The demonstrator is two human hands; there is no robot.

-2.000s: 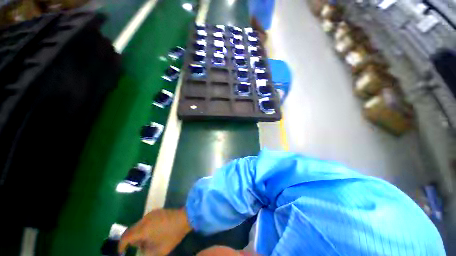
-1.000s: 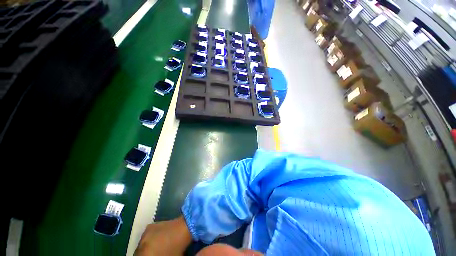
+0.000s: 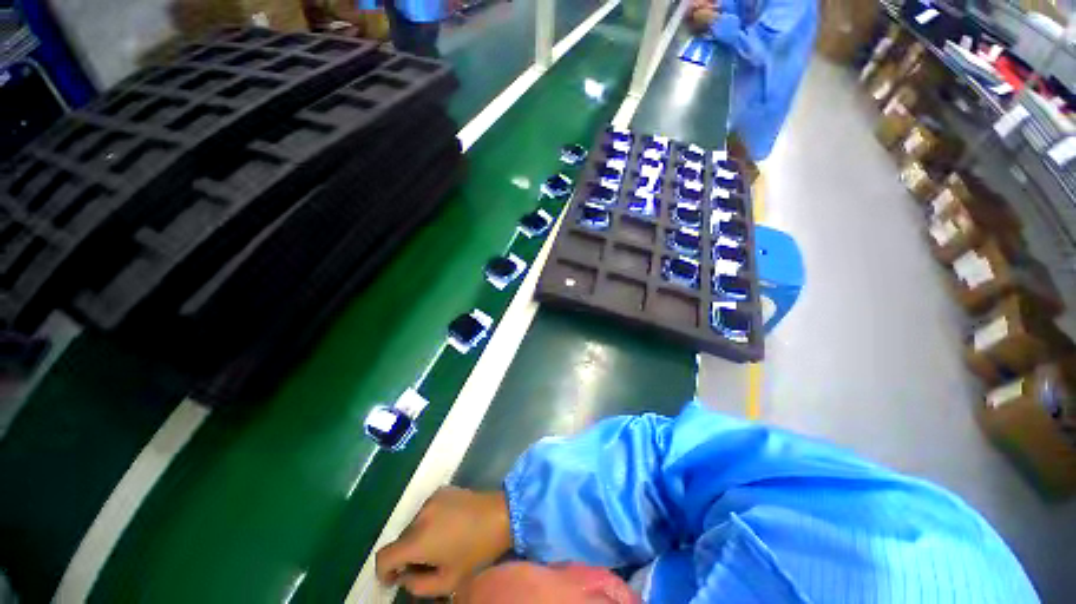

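My right hand is low in the picture, at the near part of the pale rail. Its fingers are curled and point left; I see nothing held, but the fingertips are partly hidden. My left hand is not seen. A skin-coloured patch at the bottom edge cannot be made out. Watch units lie in a line on the green conveyor belt; the nearest unit has a white slip beside it. The black foam tray beyond my hand holds rows of units, with several bare pockets at its near left.
Stacked black trays stand at the left, across the belt. A blue stool is beside the foam tray. A person in a blue smock is at the far end. Cardboard boxes and shelving line the right.
The view has swung left and up, so tray and belt sit further right and the stacked trays show more. My right hand moved from over a belt unit back to the rail.
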